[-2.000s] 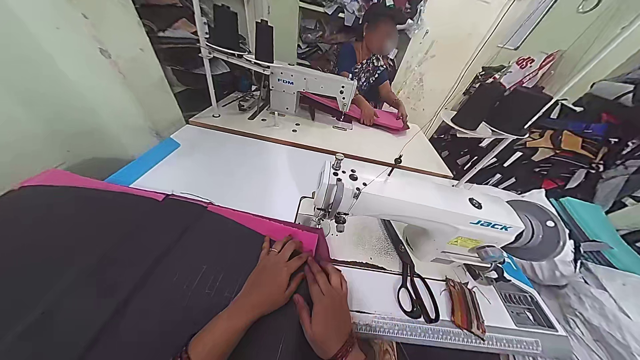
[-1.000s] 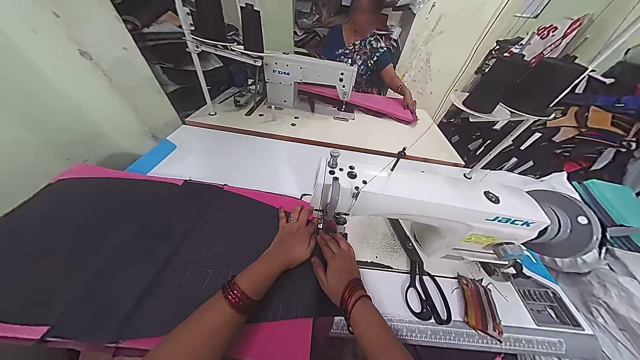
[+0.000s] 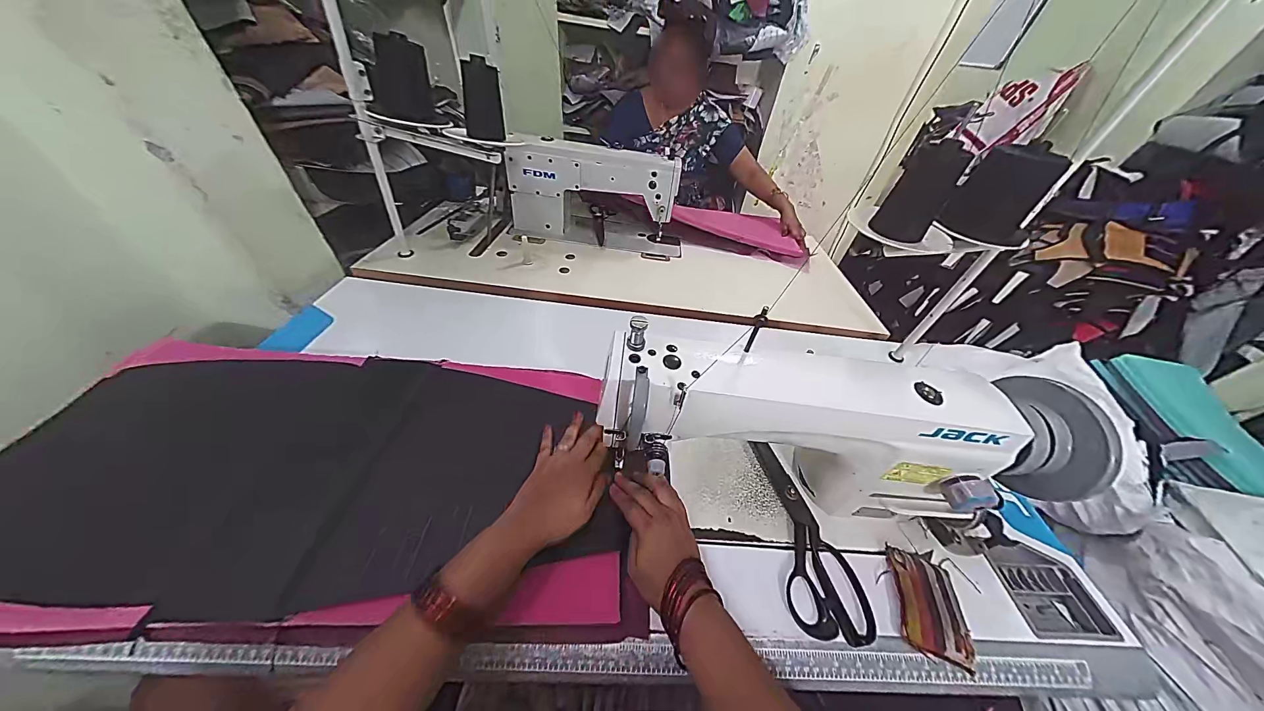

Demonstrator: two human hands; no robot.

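Note:
Black fabric lies over pink fabric on the table, its right edge at the needle area of a white Jack sewing machine. My left hand rests flat on the black fabric, just left of the presser foot, fingers spread. Below the foot, my right hand presses the fabric edge with its fingertips near the needle. Neither hand clearly grips the cloth. The fingertips of both hands are close together.
Black-handled scissors and a bundle of coloured strips lie right of my hands. A measuring tape strip runs along the front edge. Across the table, a person handles pink fabric at an FDM machine. Thread cones stand right.
My hands and the black fabric have moved up to the presser foot, and pink fabric now shows along the near side. The person opposite has straightened up, one hand still on pink fabric.

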